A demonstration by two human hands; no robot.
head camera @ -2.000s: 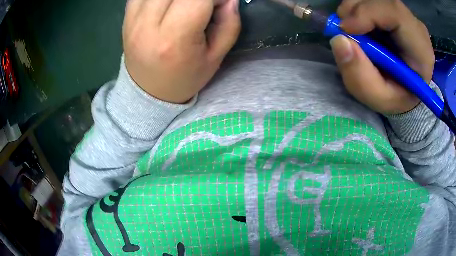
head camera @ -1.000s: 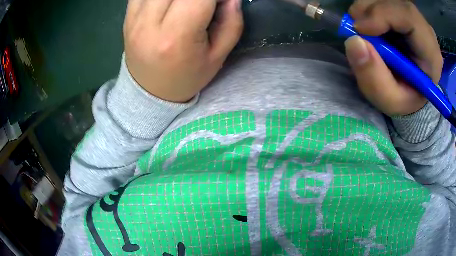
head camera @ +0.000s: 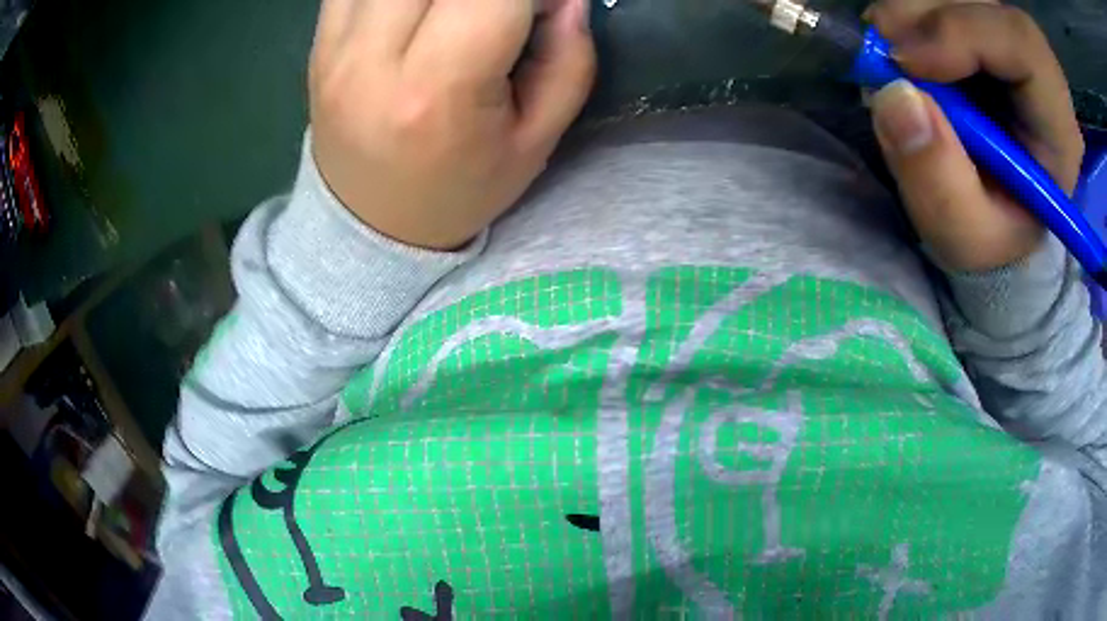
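Observation:
My right hand (head camera: 983,134) grips the blue handle of a soldering iron (head camera: 1002,152) at the upper right. Its metal collar points up and left, and its tip is cut off by the top edge. My left hand (head camera: 443,115) is at the top centre-left with curled fingers, the fingertips partly cut off by the top edge. A tiny bright bit shows just beside its fingertips. Whatever the left fingers hold is hidden or out of the picture.
The dark green bench top (head camera: 194,109) runs along the top, its worn edge close to my body. A red-handled tool (head camera: 27,176) lies at the far left edge. Blurred items are on a shelf at lower left. A blue stool (head camera: 1096,182) shows at the right edge.
My right hand and the soldering iron have moved to the right, away from my left hand. My left hand has shifted very slightly right.

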